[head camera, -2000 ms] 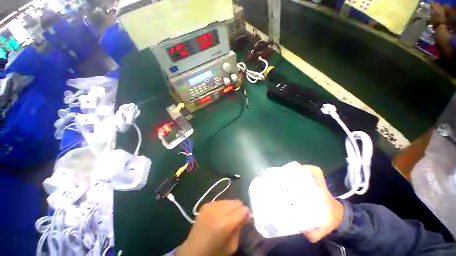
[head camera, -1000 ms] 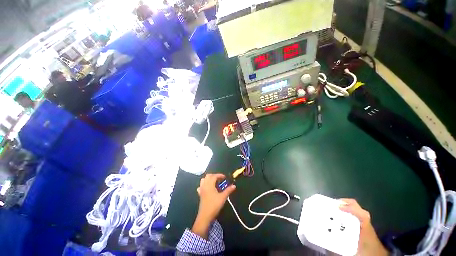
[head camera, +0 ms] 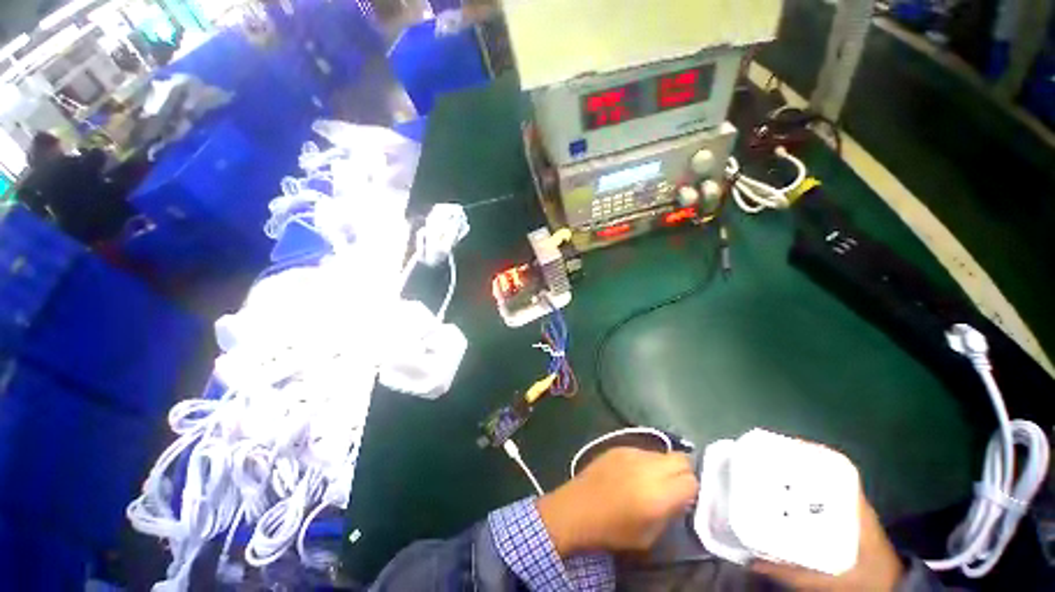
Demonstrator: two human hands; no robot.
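Note:
A white power cube (head camera: 798, 500) is held above the green bench at the lower right, its socket face up. My right hand (head camera: 862, 555) grips it from the right and below. My left hand (head camera: 625, 497) is at the cube's left side, fingers closed around the end of the thin white USB lead (head camera: 523, 465); the plug is hidden. The lead runs to a small dark USB adapter (head camera: 502, 426) lying on the bench, joined to coloured wires (head camera: 556, 356) from a small board with red glow (head camera: 526, 291). The mains plug (head camera: 966, 340) sits in the black power strip (head camera: 885, 283).
The electronic load (head camera: 631, 191) and the grey meter with red digits (head camera: 648, 104) stand at the back. White cubes and cords (head camera: 312, 335) heap along the left edge. A black lead (head camera: 631, 322) crosses the bench. Blue bins (head camera: 208, 179) and a person (head camera: 60, 191) are farther left.
My left hand has let go of the small dark adapter and moved right to the cube's side. The adapter now lies on the bench. The cube is tilted differently in my right hand.

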